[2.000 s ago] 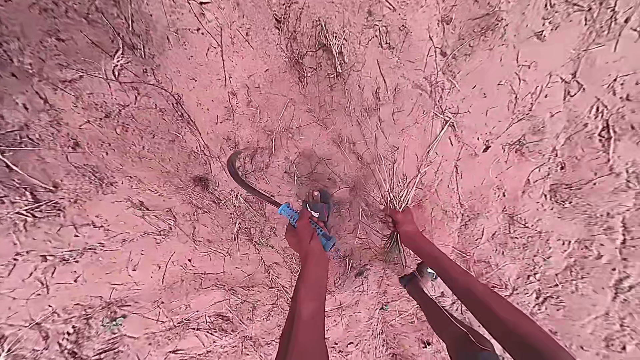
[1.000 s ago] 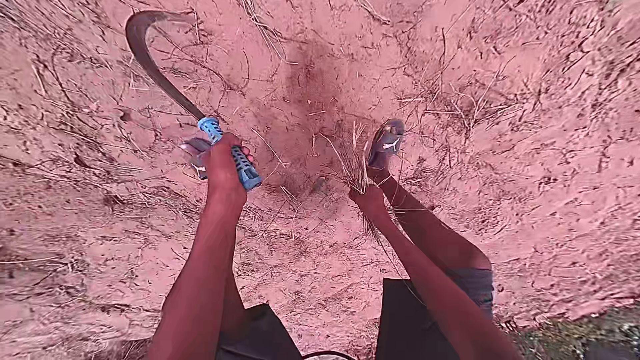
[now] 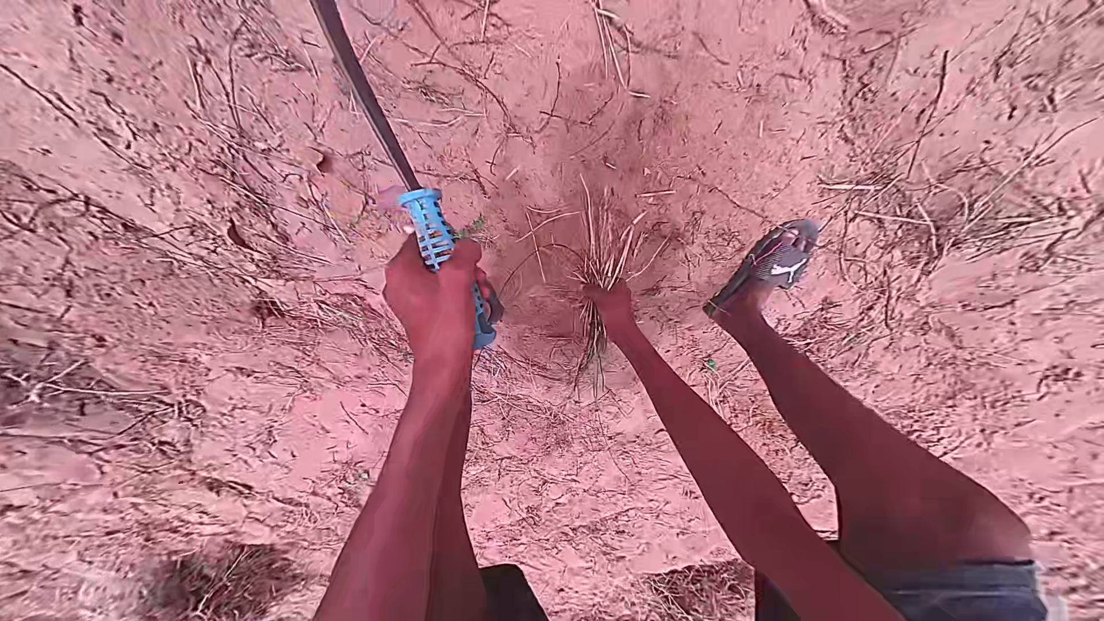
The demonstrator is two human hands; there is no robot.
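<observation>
My left hand (image 3: 435, 289) grips the blue perforated handle (image 3: 429, 226) of a sickle. From the handle its dark blade (image 3: 366, 95) runs up and out of the top edge, so the curved tip is hidden. Right of it, low over the ground, my right hand (image 3: 611, 304) is closed around a bunch of dry stalks (image 3: 606, 250), whose ends stick out above and below the fist. The blade and the stalks are apart.
My right foot in a dark shoe (image 3: 772, 263) stands on the reddish soil, right of the stalks. My other foot is mostly hidden behind the left hand. Dry twigs and stems (image 3: 923, 207) lie scattered around, and a dark tuft (image 3: 228, 578) sits at the lower left.
The sickle's curved tip, visible in both earlier frames, has passed out of view at the top. Both hands still hold the same things. The view has shifted considerably.
</observation>
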